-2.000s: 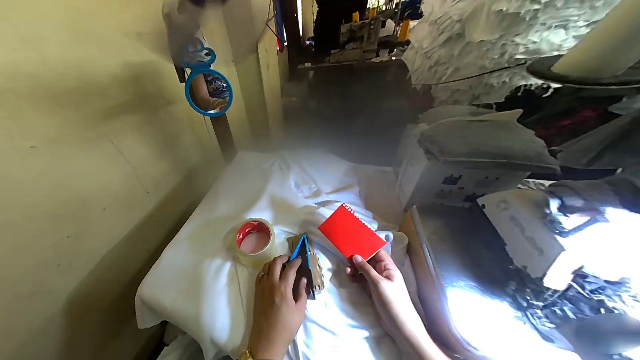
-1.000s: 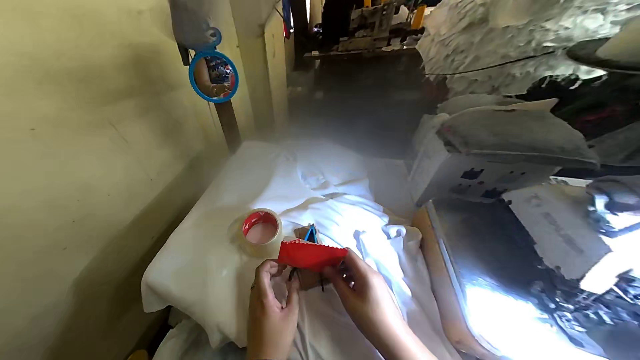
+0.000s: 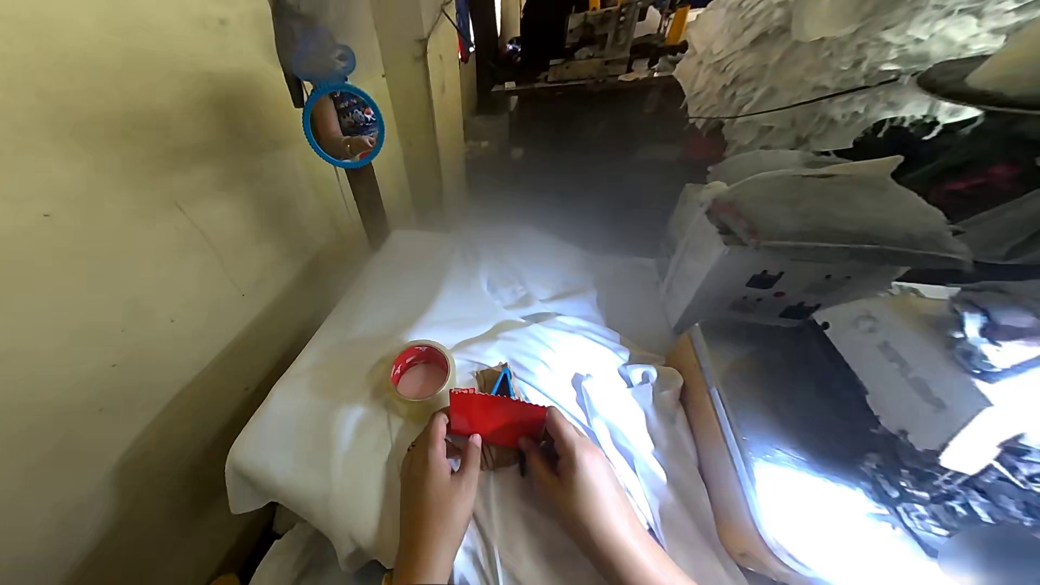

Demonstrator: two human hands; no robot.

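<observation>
A small red notebook or card (image 3: 497, 418) with a ragged top edge is held between both hands, tilted, above the white cloth (image 3: 325, 422). My left hand (image 3: 443, 479) grips its left end and my right hand (image 3: 569, 471) its right end. Behind and below it, partly hidden, lie a piece of brown cardboard (image 3: 489, 378) and a blue-edged triangular thing (image 3: 503, 382) whose kind I cannot tell. A roll of clear tape with a red core (image 3: 421, 371) rests on the cloth to the left.
To the right stand a wood-edged table (image 3: 715, 455) and a white box (image 3: 731, 276) with a plastic bag on top. A yellow wall (image 3: 146, 244) runs along the left. A blue-framed round mirror (image 3: 344, 126) hangs by it, reflecting part of a person.
Two seconds ago my left hand was at the dark, blue-edged thing and only my right hand held the red item, its face up. Since then my left hand has taken hold of it too.
</observation>
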